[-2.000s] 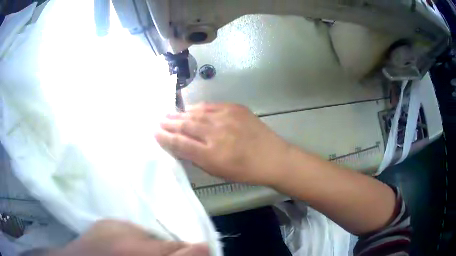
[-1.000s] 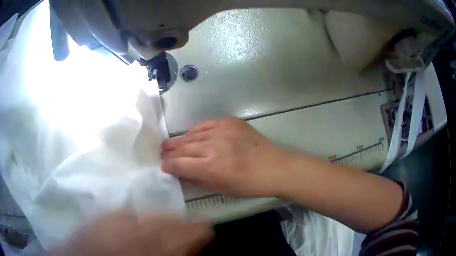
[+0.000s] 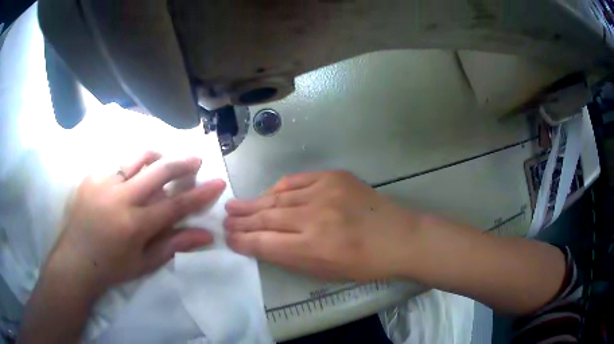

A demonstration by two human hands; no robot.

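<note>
The white garment piece (image 3: pixel 222 295) lies on the machine bed, its straight right edge running from the presser foot (image 3: pixel 214 122) down to the near table edge. It glares under the lamp. My left hand (image 3: pixel 128 215) lies flat on the cloth, fingers spread, with a ring on one finger. My right hand (image 3: pixel 316 222) lies palm down with its fingers together, fingertips on the cloth's right edge just below the foot. Neither hand visibly grips the cloth. The needle cannot be made out.
The machine head and arm (image 3: pixel 404 27) cross the top. A round screw (image 3: pixel 267 121) sits right of the foot. White strips (image 3: pixel 564 175) hang at the table's right end. A white pile (image 3: pixel 431 319) is low at right. Ruler ticks line the near edge.
My left hand has moved up from the bottom edge onto the cloth, fingers now spread. My right hand stays at the cloth edge. The view has shifted, with the machine head larger.
</note>
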